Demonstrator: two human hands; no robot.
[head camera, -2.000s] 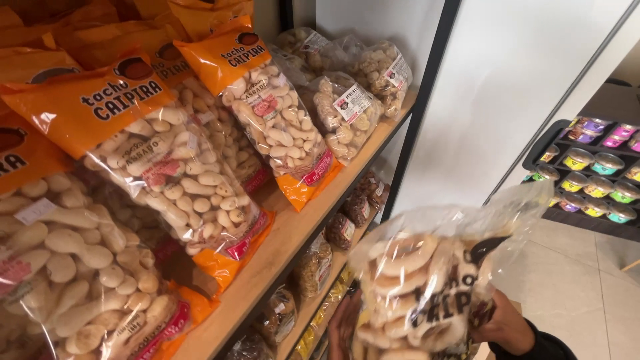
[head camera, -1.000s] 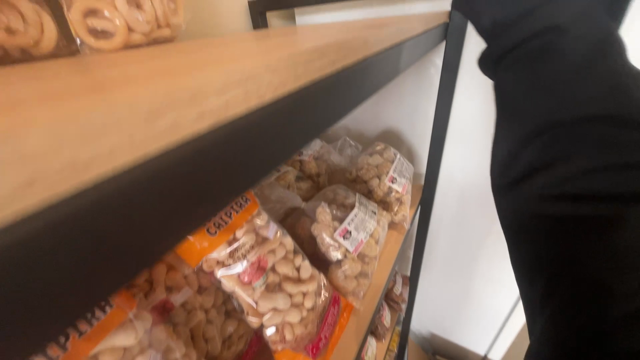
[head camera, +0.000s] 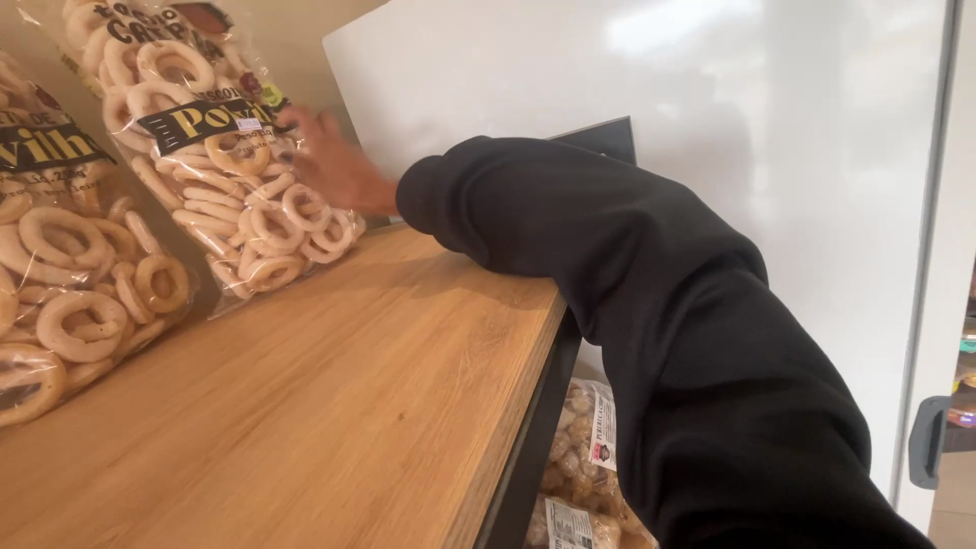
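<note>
A clear plastic bag of ring-shaped polvilho biscuits (head camera: 229, 164) stands upright, leaning slightly, on a wooden shelf (head camera: 366, 366). At the bag's upper right edge is my right hand (head camera: 332, 164), blurred, with its fingers apart and against or just beside the plastic. The black sleeve of that arm reaches in from the lower right across the shelf's corner. A second clear bag of biscuit rings (head camera: 76, 282) stands to the left, partly cut off by the frame. My left hand is out of view.
Beyond the shelf's end rises a glossy white panel (head camera: 823, 191), with a grey handle (head camera: 925, 442) at the right. A dark flat piece (head camera: 606, 141) shows behind the sleeve. The shelf has a black metal edge (head camera: 534, 435). Below it lie labelled bags of snacks (head camera: 576, 457).
The view has moved up from the lower shelf to the upper one. Two seconds ago my hands held a clear bag of biscuits in front of the shelves; now my right hand is beside a standing bag.
</note>
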